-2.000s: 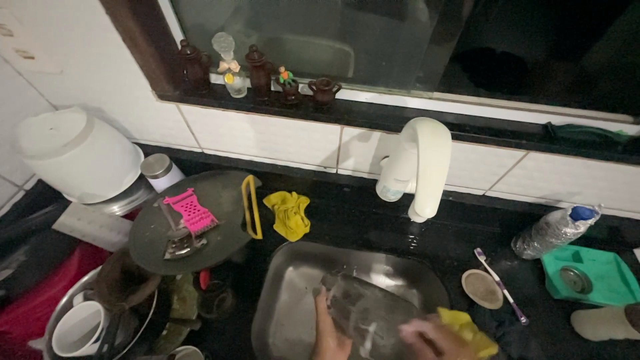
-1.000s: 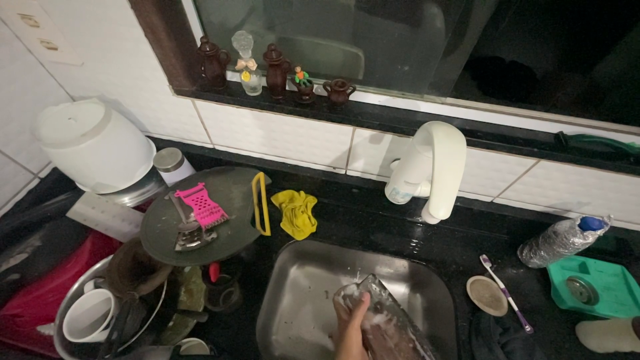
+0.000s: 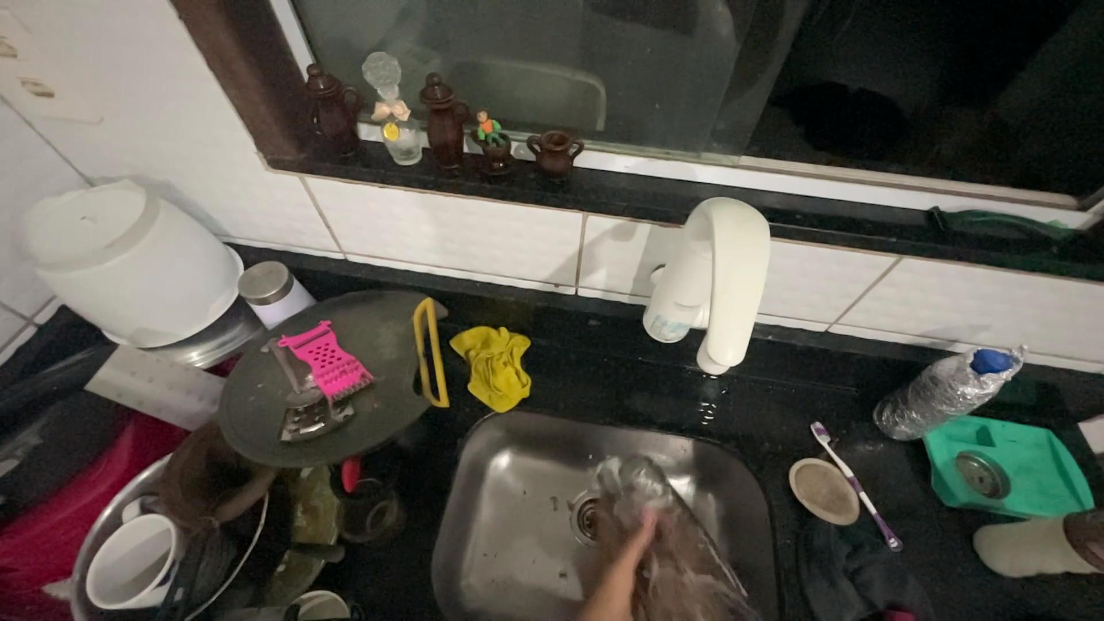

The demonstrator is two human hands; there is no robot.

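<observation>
Over the steel sink (image 3: 509, 552), my left hand (image 3: 628, 556) holds a clear, soapy container (image 3: 690, 552), tilted and blurred by motion. Its foamy end lies near the drain (image 3: 588, 516), and its lower part runs out of the bottom of the view. I cannot see my right hand. The cream faucet (image 3: 733, 276) stands behind the sink; whether water runs from it I cannot tell. Beside the sink's back left corner lies a crumpled yellow cloth (image 3: 493, 366).
Left are a dark round lid (image 3: 250, 405) bearing a pink grater (image 3: 332, 362), a metal bowl with a white mug (image 3: 134, 561), and a white canister (image 3: 129, 259). Right are a toothbrush (image 3: 854, 483), a round dish (image 3: 824, 492), a foil-wrapped bottle (image 3: 940, 397) and a green tray (image 3: 1061, 474).
Two seconds ago my right hand was in view with a yellow sponge; it is out of view now. The container in my left hand has shifted and tilted over the sink.
</observation>
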